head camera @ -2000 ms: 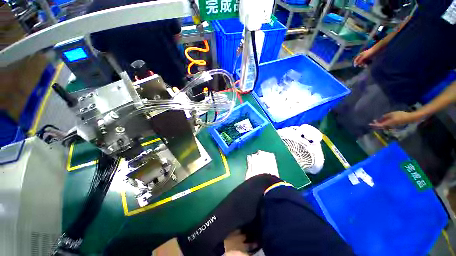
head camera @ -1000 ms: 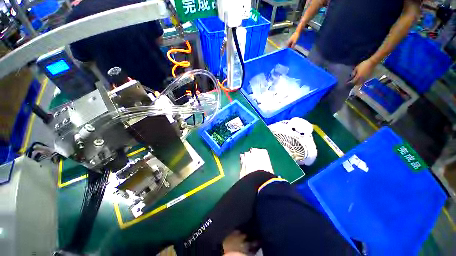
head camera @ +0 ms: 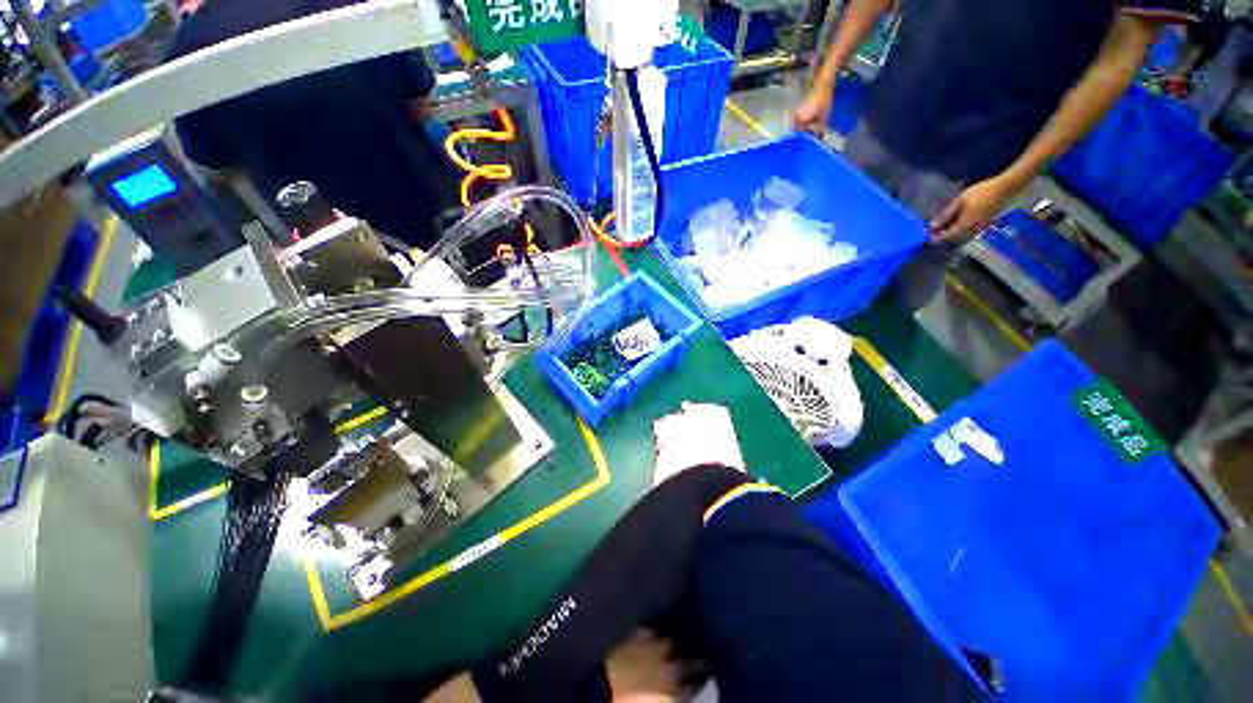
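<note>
My right arm, in a black sleeve, bends across the bottom centre. Its hand is cut off by the bottom edge apart from a possible sliver of skin. Blurred bare skin also shows beside the sleeve at the bottom; I cannot tell if it is my left hand. No held thing can be made out. A long bundle of black wires (head camera: 236, 577) lies on the green mat, left of the silver fixture (head camera: 381, 497). The silver press head (head camera: 227, 337), with clear hoses, stands over the fixture.
A small blue bin (head camera: 621, 343) with dark and green parts stands right of the machine, near a white paper (head camera: 695, 440). A white fan (head camera: 804, 385) is at the bench edge. Blue totes (head camera: 1031, 536) stand right. A person touches the tote of clear pieces (head camera: 770, 247). An off-white case (head camera: 76, 577) is left.
The view has shifted, so the bench things sit further left. The person at the right has moved closer to the tote of clear pieces and now has a hand at its rim.
</note>
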